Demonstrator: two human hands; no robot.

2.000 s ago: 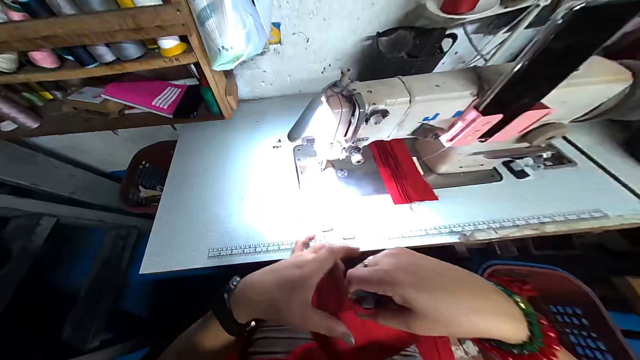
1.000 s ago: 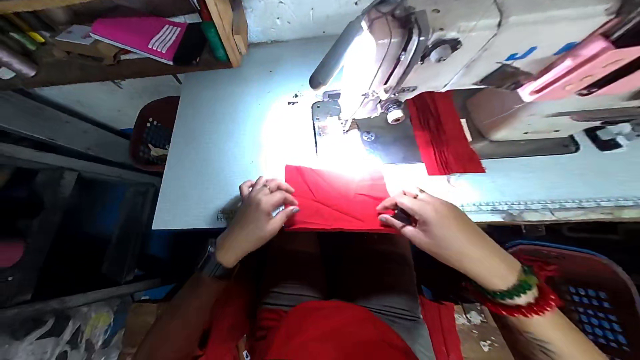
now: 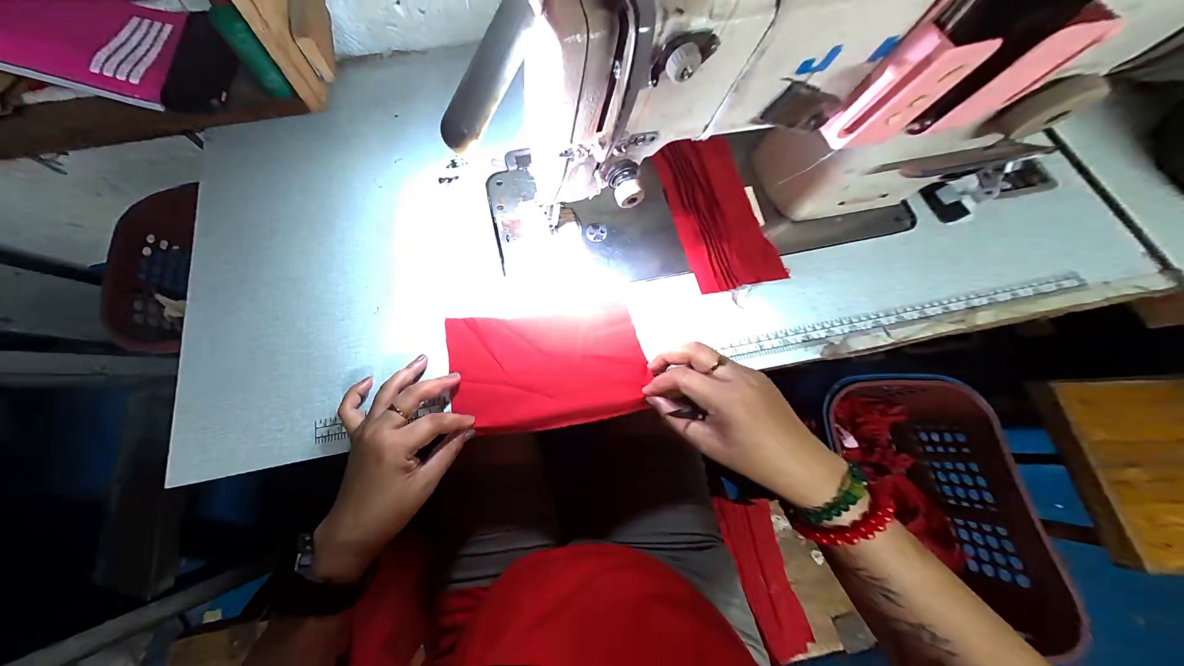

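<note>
A red fabric piece (image 3: 550,370) lies on the front edge of the sewing table, its near edge between my two hands. My left hand (image 3: 402,444) pinches its lower left corner, fingers spread over the table. At the right edge, my right hand (image 3: 731,412) grips the cloth between thumb and fingers, with a small dark object, not clearly seen, under the fingers. The sewing machine's needle area (image 3: 555,217) is beyond the cloth, brightly lit. A stack of folded red fabric strips (image 3: 721,217) rests on the machine bed, right of the needle.
A measuring scale (image 3: 906,310) runs along the table's front edge. On the right below stands a plastic basket (image 3: 1045,573) with red scraps; another basket (image 3: 116,277) is at the left. A wooden shelf (image 3: 268,55) holds a magenta item (image 3: 92,42). The machine head overhangs the table.
Two seconds ago both hands were close together over bunched red cloth at the table edge. They are now apart, with the cloth spread flat between them. The view has moved closer to the machine.
</note>
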